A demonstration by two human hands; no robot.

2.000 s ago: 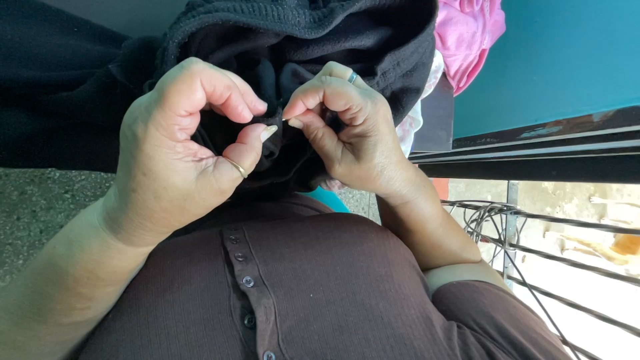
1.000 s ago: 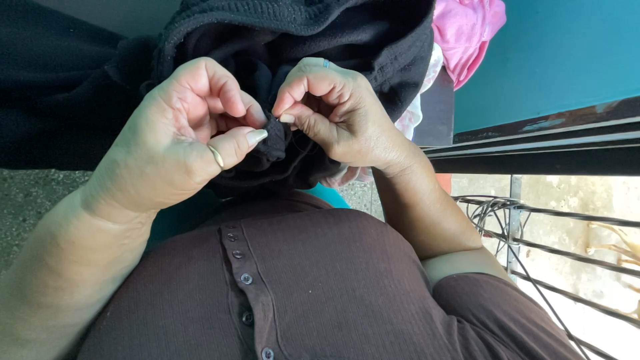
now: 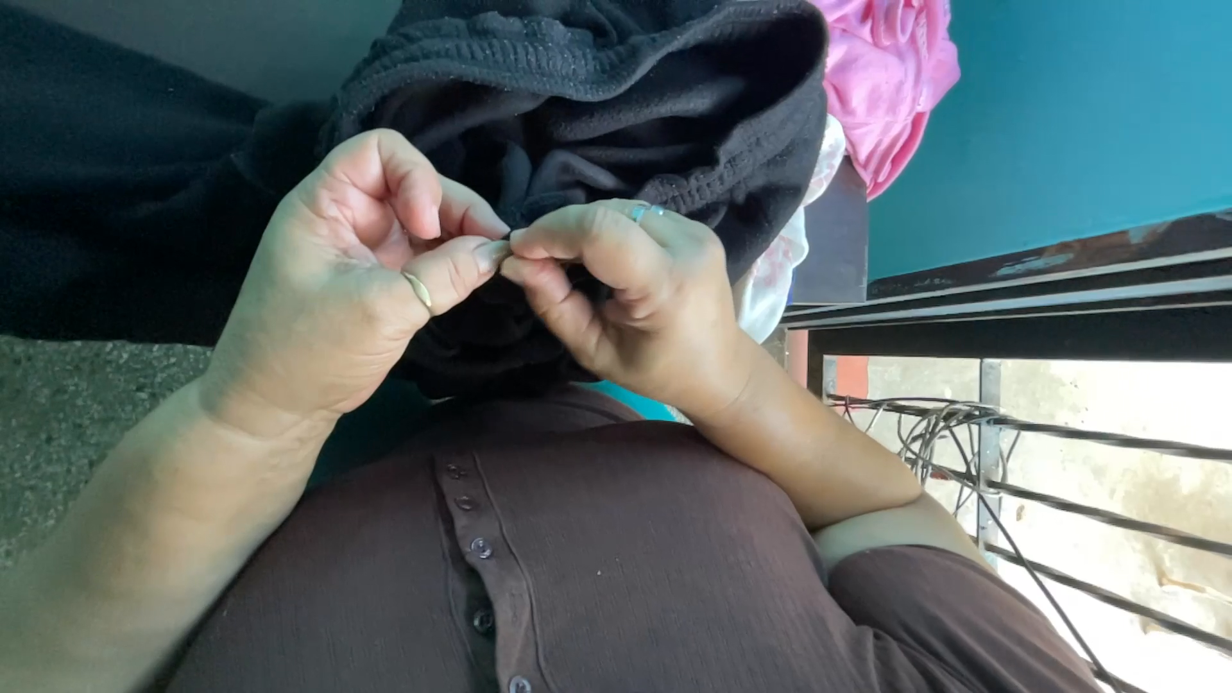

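Over my lap lies a black knitted garment [image 3: 577,58] with a gathered, elastic-looking band along its edge. My left hand [image 3: 366,260], with a ring on the thumb, meets my right hand at the fingertips above the dark folds. The thumb and forefinger of my right hand [image 3: 626,289] are pinched together, touching the left thumb's tip. Whatever lies between the fingertips is too small or too hidden to tell. My left fingers are curled, with the middle ones apart from the thumb.
A pink cloth [image 3: 890,87] and a white patterned cloth [image 3: 780,279] lie at the upper right on a dark surface [image 3: 837,241]. Beyond them is a teal wall [image 3: 1088,125]. Metal window bars [image 3: 1097,510] with coiled cable [image 3: 938,438] stand at the right. Speckled floor [image 3: 87,423] shows at left.
The fingertips of my two hands, slightly apart one second ago, now touch. The bit of black fabric seen between them then is now mostly covered by the fingers.
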